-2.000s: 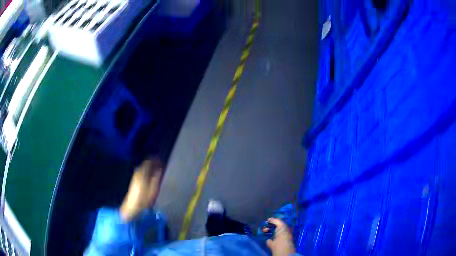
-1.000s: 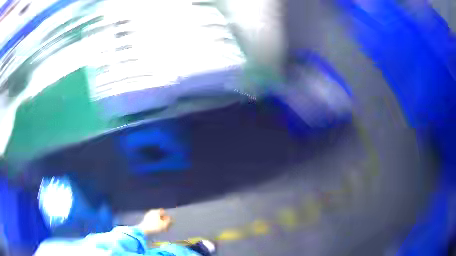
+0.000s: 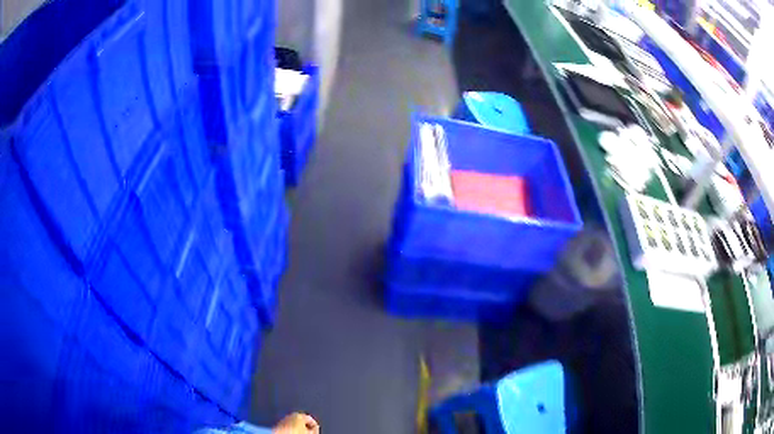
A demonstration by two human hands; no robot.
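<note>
A blue crate [image 3: 484, 242] stands on the floor in front of me. It holds a flat pink-red stack [image 3: 490, 193] and upright white sheets or trays [image 3: 434, 163] along its left side. What looks like my left hand [image 3: 297, 423] is small and cut off at the bottom edge, with a light blue sleeve to its left. Its fingers look curled, but whether it holds anything cannot be told. It is apart from the crate. My right hand is not in view.
Blue crates [image 3: 144, 212] form a tall wall on the left. Grey floor [image 3: 339, 280] runs between. Blue stools stand behind the crate [image 3: 496, 110] and at bottom right [image 3: 530, 403]. The green bench [image 3: 679, 364] on the right carries a white blister tray [image 3: 670, 233] and dark panels [image 3: 598, 97].
The view has swung round: the bench is now on the right and the crate wall on the left. The crate with pink contents has come into view. Only one hand still shows.
</note>
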